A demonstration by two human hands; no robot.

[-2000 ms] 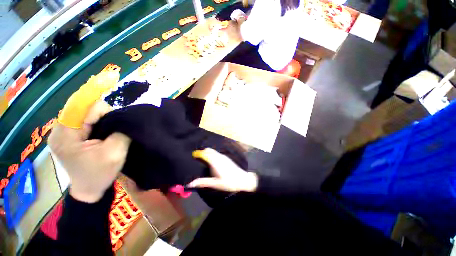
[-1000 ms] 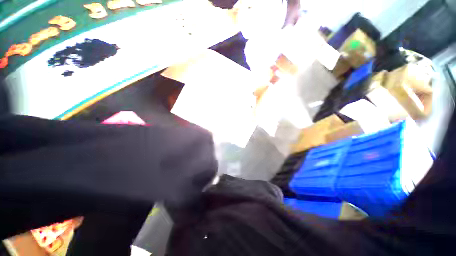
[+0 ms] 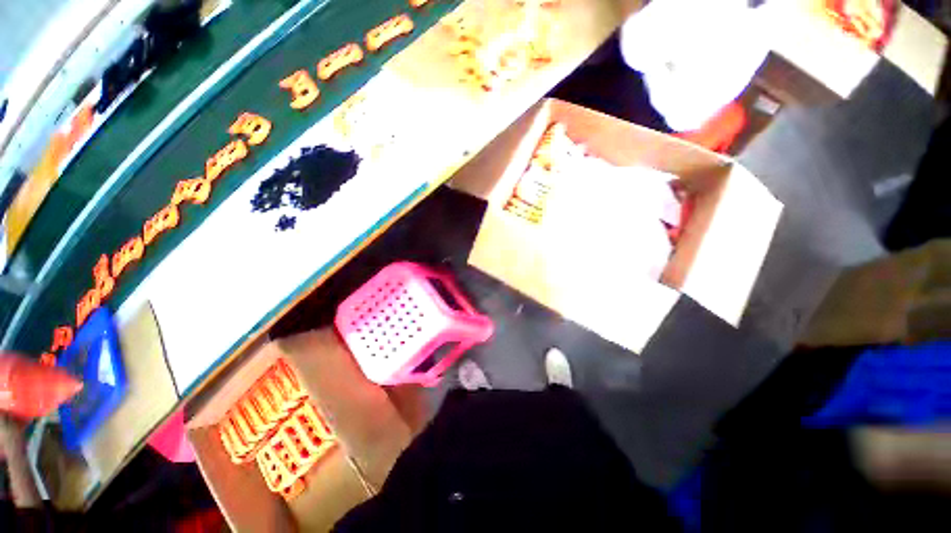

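Neither of my hands can be made out. A blurred tan patch at the lower right edge is too unclear to name. An open carton stands below the bench edge, with orange housings in rows inside. A pink perforated plastic stool stands beside it. A heap of small black pads lies on the white bench top. Orange housings lie spaced along the green conveyor.
A larger open carton holds housings and pale sheets. A blue tray lies on the left bench. An orange-red object and part of an arm show at the left edge. Another person's white sleeve is at the top. Blue plastic is at right.
My hands and the black cloth, seen two seconds ago, no longer show. The dark sleeve that crossed the view one second ago is gone. The view has turned back left toward the bench and stool.
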